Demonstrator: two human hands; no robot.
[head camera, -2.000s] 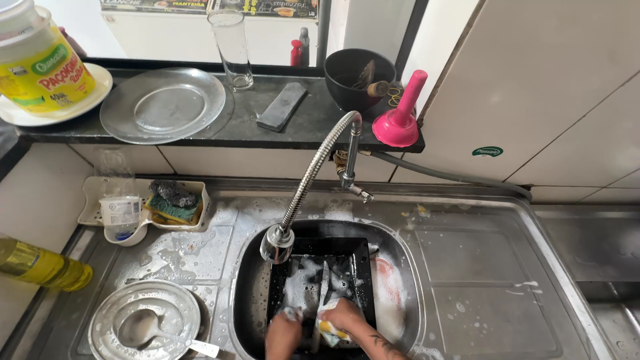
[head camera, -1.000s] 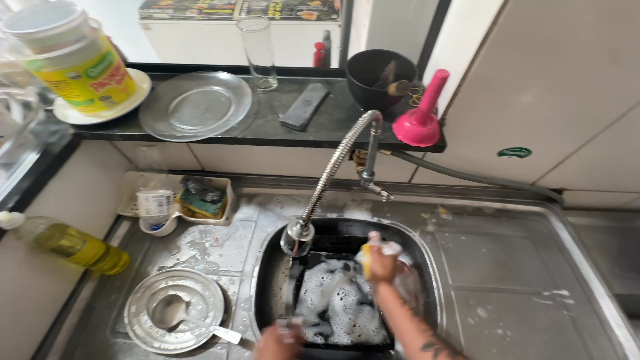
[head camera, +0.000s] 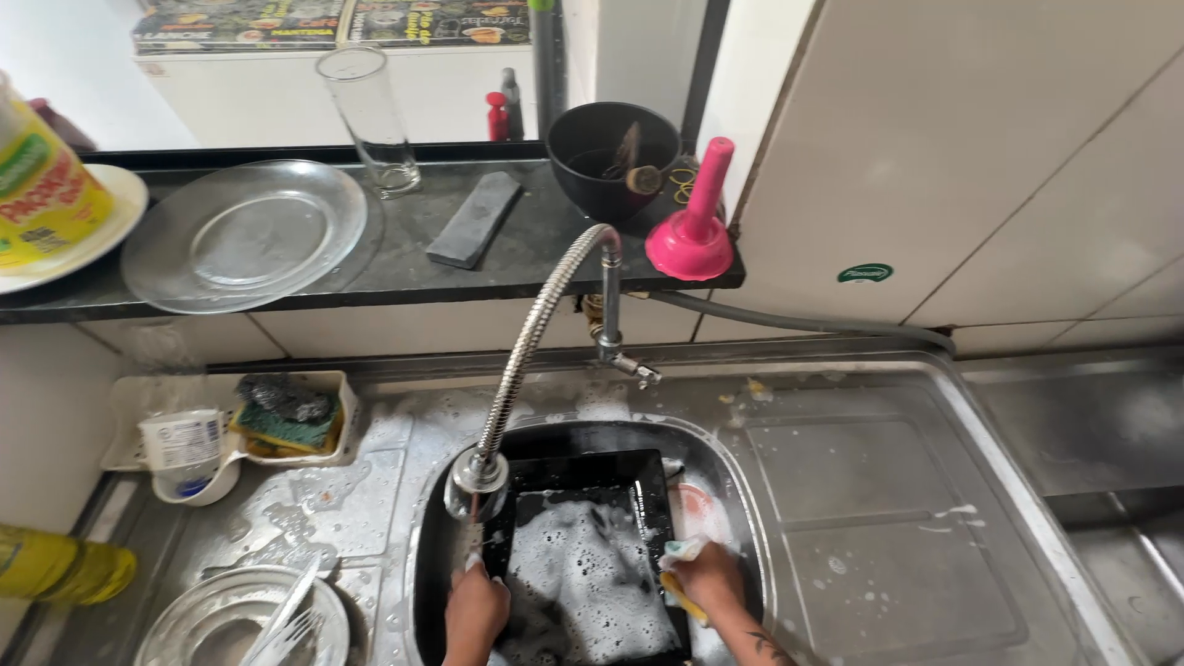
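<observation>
A black rectangular tray or dish (head camera: 585, 472), its middle covered with white suds, lies in the sink basin (head camera: 754, 518). My left hand (head camera: 476, 606) grips its left edge. Along the right edge, my right hand (head camera: 708, 583) holds a soapy yellow sponge (head camera: 683, 597) against the rim. Behind the right hand, a foamy item with a reddish patch (head camera: 694, 504) shows in the basin, partly hidden. The faucet's sprayer head (head camera: 477, 481) hangs over the tray's left back corner.
Left of the basin are a plate with cutlery (head camera: 333, 615), a caddy with a sponge and steel wool (head camera: 347, 421) and a yellow bottle (head camera: 69, 564). The ledge holds a glass plate (head camera: 245, 236), a glass (head camera: 379, 139), a sharpening stone (head camera: 474, 220), a black bowl (head camera: 597, 185) and a pink plunger (head camera: 694, 240).
My right hand, raised over the back right of the basin a second ago, is now lower at the tray's right edge with the sponge. The view has shifted.
</observation>
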